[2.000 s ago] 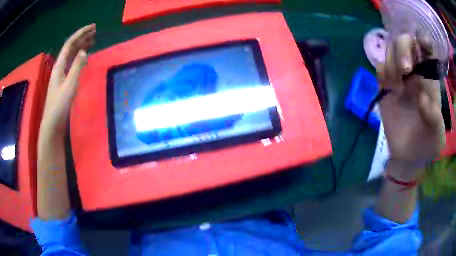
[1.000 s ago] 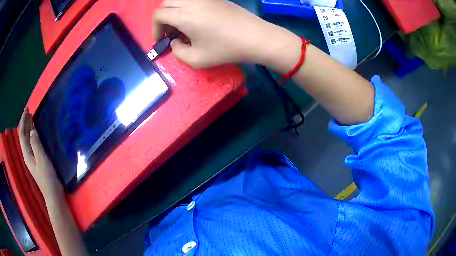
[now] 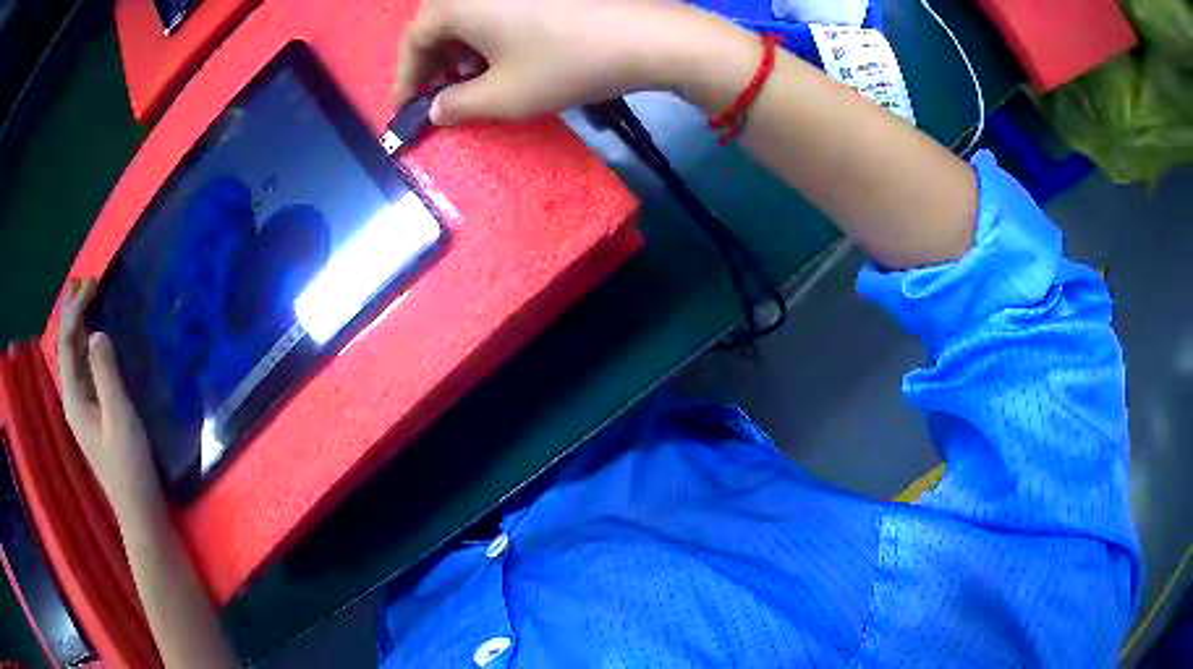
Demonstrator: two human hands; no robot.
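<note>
The tablet (image 3: 249, 261) lies face up on a red foam tray (image 3: 510, 235), its dark screen showing a blue swirl and a bright glare band. My right hand (image 3: 491, 65) holds a small black USB plug (image 3: 408, 124) between thumb and fingers. The plug's metal tip is at the tablet's upper right side edge; whether it is inserted cannot be told. My left hand (image 3: 102, 392) lies along the tablet's left edge, fingers apart; whether it grips the tablet cannot be told.
A looped black cable (image 3: 752, 281) hangs near the bench's front edge. A printed label strip (image 3: 864, 65) lies by a blue box at the top. Stacked foam trays (image 3: 79, 523) with a tablet stand at lower left. Another red tray (image 3: 1060, 39) and yellow-green cloth (image 3: 1138, 111) are at upper right.
My right hand came over from the right to the tablet's side edge with the plug. In the last second it shifted slightly up and left. My left hand came to the tablet's left edge.
</note>
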